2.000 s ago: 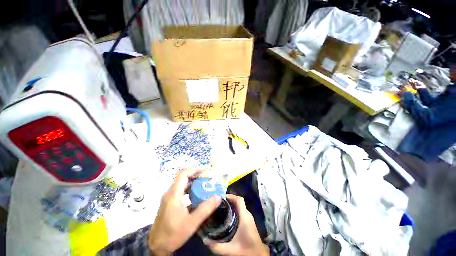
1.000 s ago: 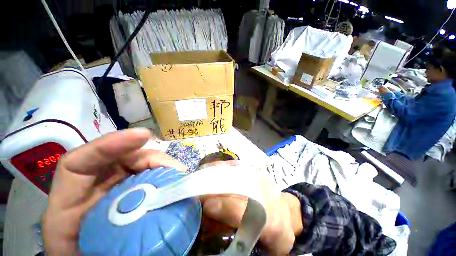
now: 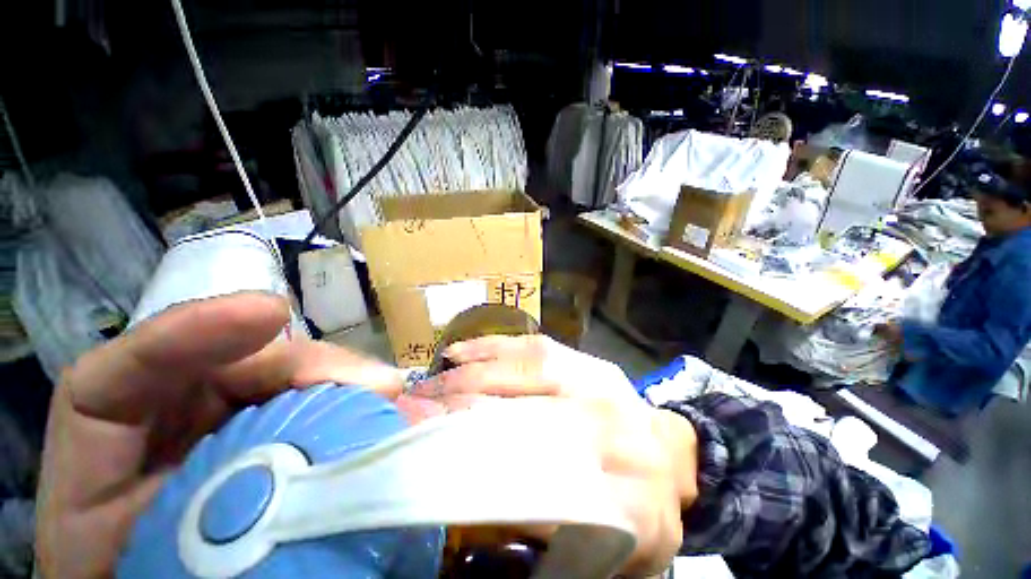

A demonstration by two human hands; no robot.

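Observation:
A bottle's blue ribbed lid (image 3: pixel 328 424) with a pale strap (image 3: pixel 452 475) is very close to the camera at lower left. My left hand (image 3: pixel 147 407) is curled around the lid's left and upper side. My right hand (image 3: pixel 577 430), in a plaid sleeve, holds the dark bottle body (image 3: pixel 492 325), whose rounded end shows above the fingers. A brown, glossy part shows below the hand. Whether the lid is on or off the body, I cannot tell.
Behind the hands stand the white machine head (image 3: pixel 215 271) and an open cardboard carton (image 3: pixel 452 243). A blue crate of pale garments (image 3: pixel 882 464) is at lower right. A person in blue (image 3: pixel 967 305) sits by another worktable (image 3: pixel 780 288). Pale garments hang behind.
The bottle and both hands have come up from over the table to close before the camera. The view has tilted upward; the pliers and machine's red panel are no longer visible.

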